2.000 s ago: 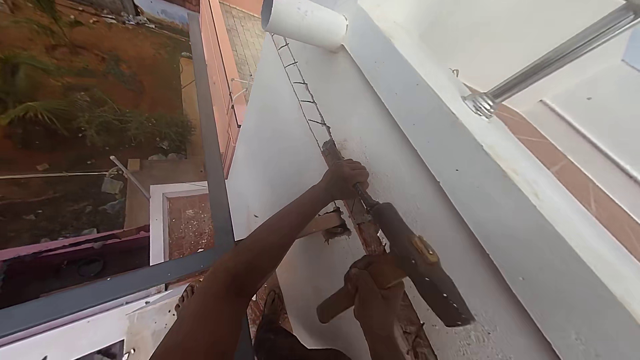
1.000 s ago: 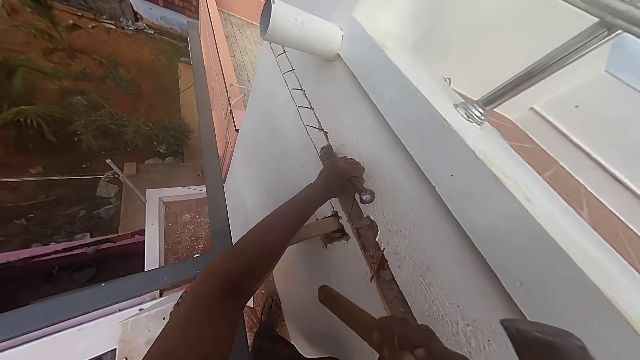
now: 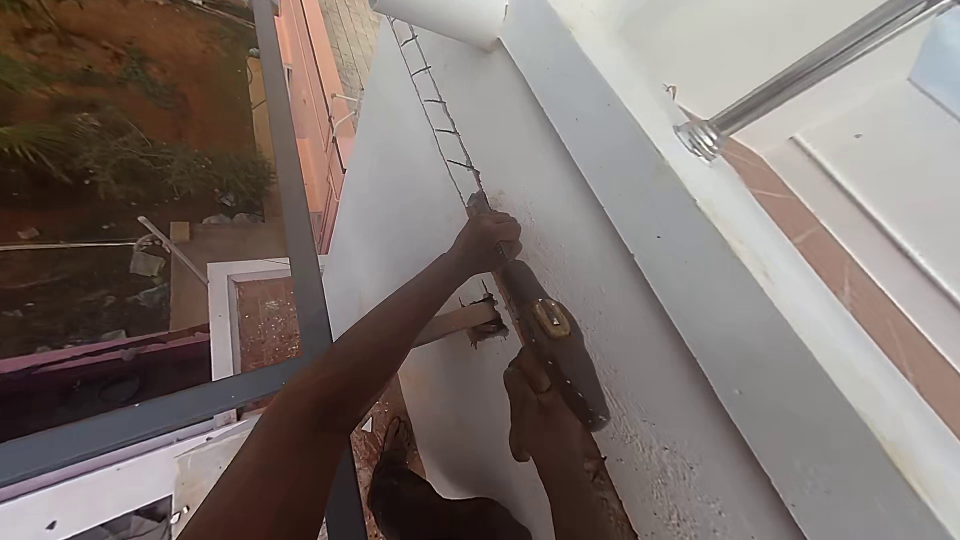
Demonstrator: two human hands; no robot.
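Observation:
My left hand is closed around a metal chisel, whose tip rests on the white wall at the lower end of two marked lines with cross strokes. In my right hand is the wooden handle of a hammer. The dark hammer head lies against or close to the chisel's rear end, which it hides. A cut groove exposing reddish material runs down the wall below the tools. Left of the hammer, a flat light-coloured piece reaches a broken hole in the wall.
A grey metal frame stands at the left, with ground and shrubs far below. A white pipe juts out at the top. To the right run a pale ledge and a steel rail. My foot is low in view.
The hammer was low at the right a second ago, away from the chisel; my right hand has brought it up to the chisel's rear end. My left hand keeps its hold.

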